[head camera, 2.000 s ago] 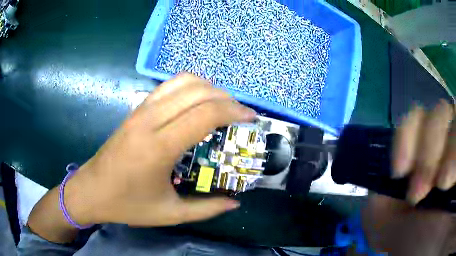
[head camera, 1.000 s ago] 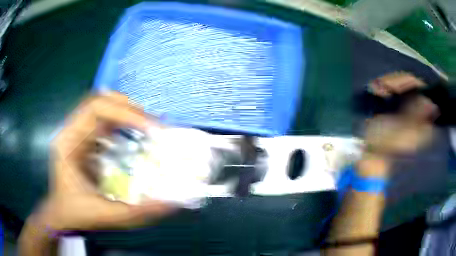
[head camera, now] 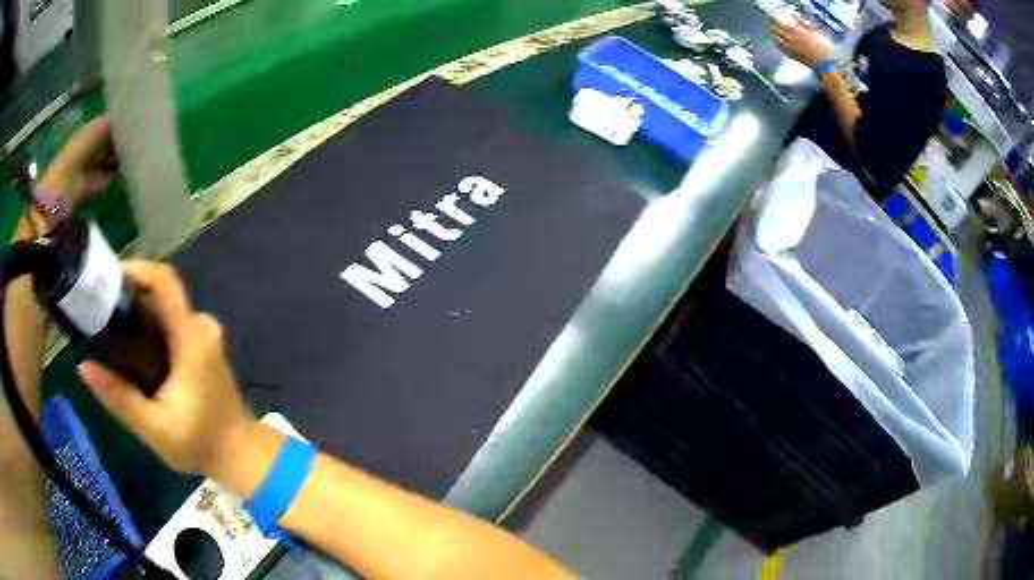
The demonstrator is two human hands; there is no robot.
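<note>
My right hand (head camera: 187, 380), with a blue wrist strap, is closed around the thick black electric screwdriver (head camera: 136, 340), which has a white label and a black cord. It is at the left, above the bench. My left hand (head camera: 85, 164), with a purple band at the wrist, is small at the upper left beside a grey post; its fingers are partly hidden and anything in it cannot be made out. The off-white fixture (head camera: 244, 549) is cut off at the lower left, with one round hole showing. Part of the blue screw bin (head camera: 62, 425) lies behind the cord.
A black mat (head camera: 454, 329) reading "Mitra" covers the bench. Beyond it are another blue bin (head camera: 646, 79), a white part (head camera: 607, 116) and a heap of units. A green strip (head camera: 340, 68) runs behind. A lined black container (head camera: 748, 419) and a person in black (head camera: 907, 96) are right.
The view has swung right, so the fixture and screw bin are now at the lower left. My left hand is off the fixture and at the upper left. The screwdriver remains in my right hand.
</note>
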